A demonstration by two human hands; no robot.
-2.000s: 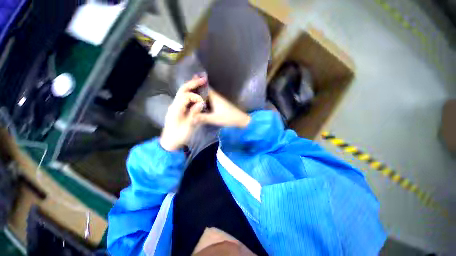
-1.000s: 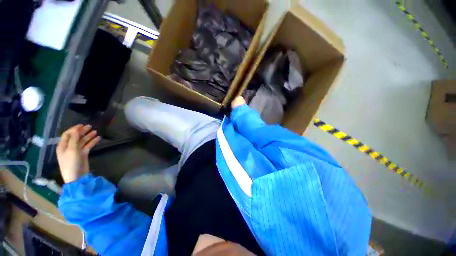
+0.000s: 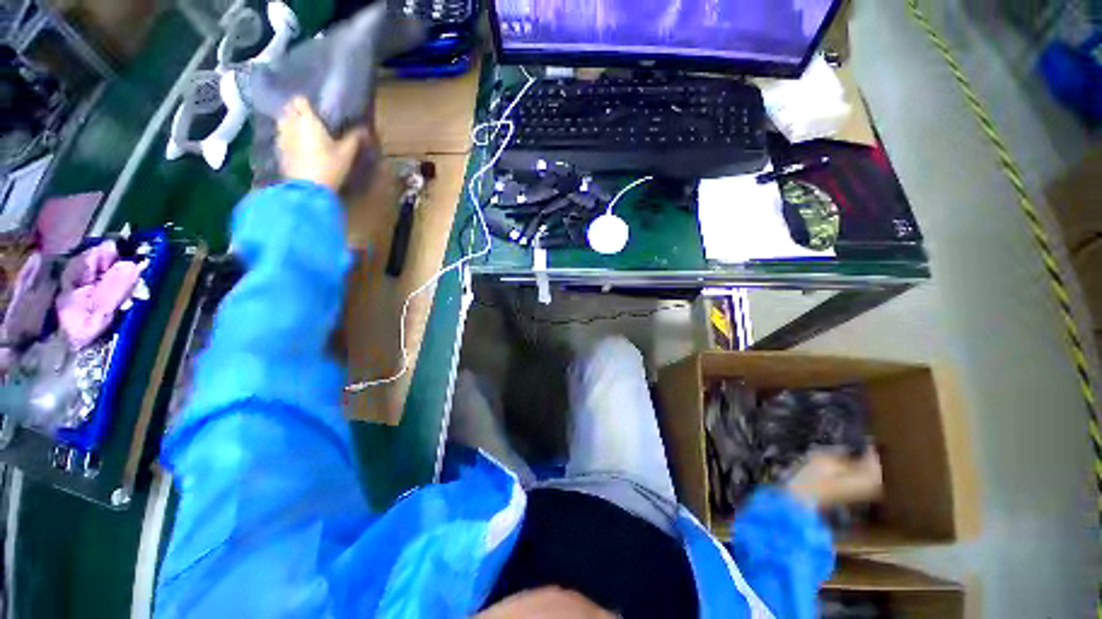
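Note:
My left hand (image 3: 317,148) is at the upper left, its fingers on a matte grey dust bag (image 3: 329,70) over the border of the green conveyor and the brown cardboard. What is inside the bag is hidden. My right hand (image 3: 840,478) is low at the right, blurred, over an open cardboard carton (image 3: 912,453) of crumpled grey bags (image 3: 786,423). I cannot tell whether it holds a bag.
White cat-ear headsets (image 3: 199,111) lie beside the grey bag. A black tool (image 3: 399,239) and white cable (image 3: 423,288) lie on cardboard. Keyboard (image 3: 634,121), black small parts (image 3: 544,200), round white puck (image 3: 608,233) and monitor (image 3: 665,30) are ahead. A blue tray (image 3: 115,351) holds pink parts.
The view has turned from the cartons to the desk and line. My left hand, empty and open a second ago, is now on a grey bag. My right hand remains at the cartons.

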